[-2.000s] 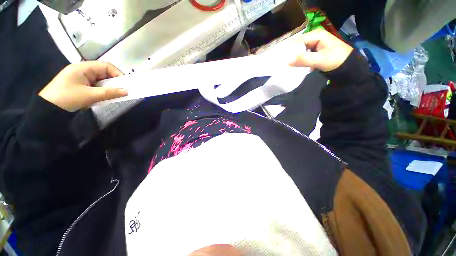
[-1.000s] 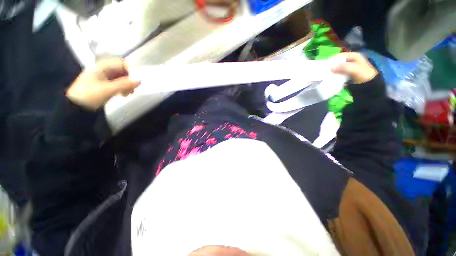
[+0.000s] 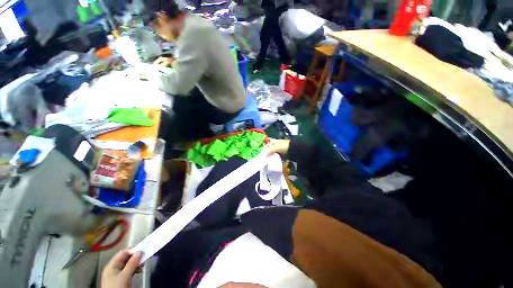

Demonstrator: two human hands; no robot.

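A long flat white band (image 3: 199, 203) is stretched in the air between my hands, running from lower left up to the right. My left hand (image 3: 121, 271) is at the bottom left by the machine table's edge, partly cut off by the frame, and pinches one end. My right hand (image 3: 278, 148) holds the band farther out, in front of the green scraps. The rest of the band (image 3: 271, 183) hangs in loops below my right hand.
On the left are a sewing machine (image 3: 28, 225), red-handled scissors (image 3: 111, 235) and a blue tray (image 3: 135, 191) with a snack packet (image 3: 115, 169). Green scraps (image 3: 228, 147) fill a red-rimmed crate. A person (image 3: 205, 67) sits beyond. A wooden-topped table (image 3: 427, 73) stands right.
The view has swung up and to the right, bringing the workshop, seated person and tray into sight. The band, still held in both hands, now slants instead of lying nearly level.
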